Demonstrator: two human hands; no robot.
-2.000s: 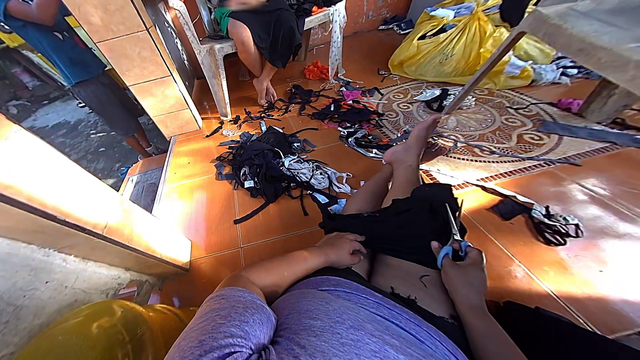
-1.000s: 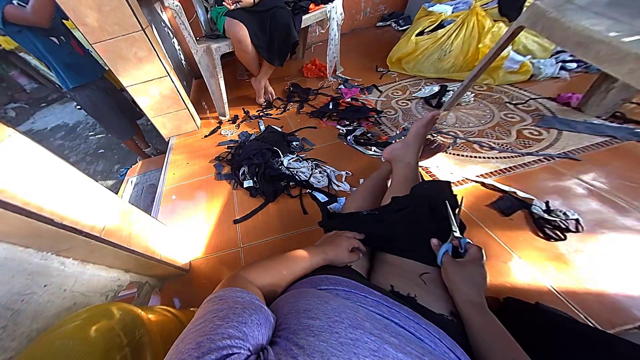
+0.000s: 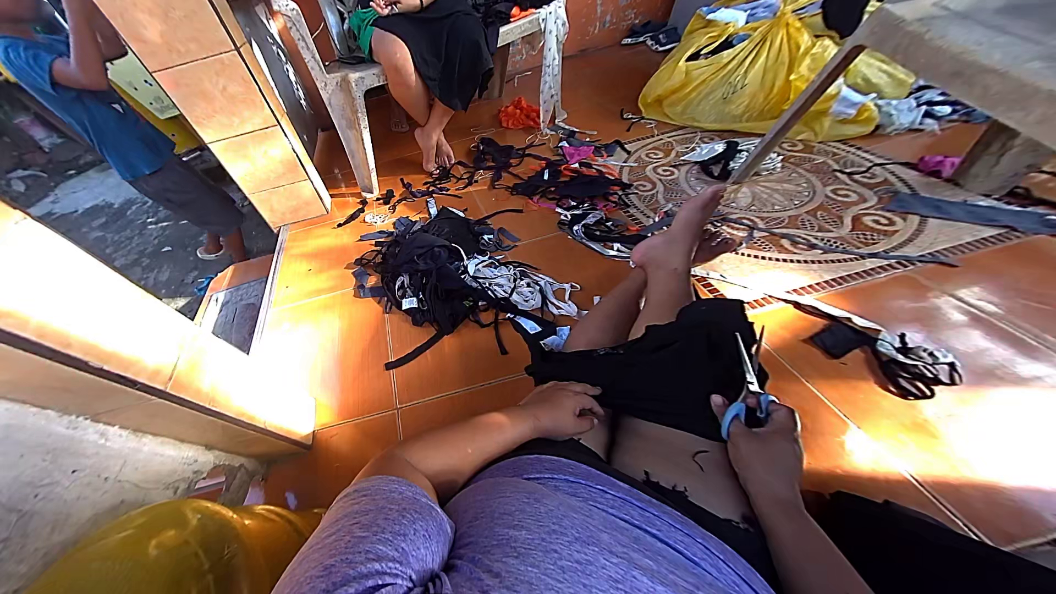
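Note:
My right hand (image 3: 763, 441) holds scissors (image 3: 749, 388) by their light blue handles, the blades pointing away from me and apart. Black cloth (image 3: 660, 371) is spread over my lap and thighs, beneath and beside the blades. My left hand (image 3: 563, 410) rests at the near left edge of this cloth with its fingers curled; whether it pinches the fabric cannot be told. Small black scraps lie on my upper leg. Beyond my left hand, a heap of black fabric strips (image 3: 433, 264) lies on the floor, with white strips (image 3: 516, 285) at its right side.
A person (image 3: 429, 49) sits by a white plastic chair (image 3: 351, 91); another person (image 3: 99, 124) stands outside at left. A yellow bag of cloth (image 3: 742, 74) is at the back. A slanted pole (image 3: 796, 111) stands beyond my feet. More strips (image 3: 916, 363) lie at right.

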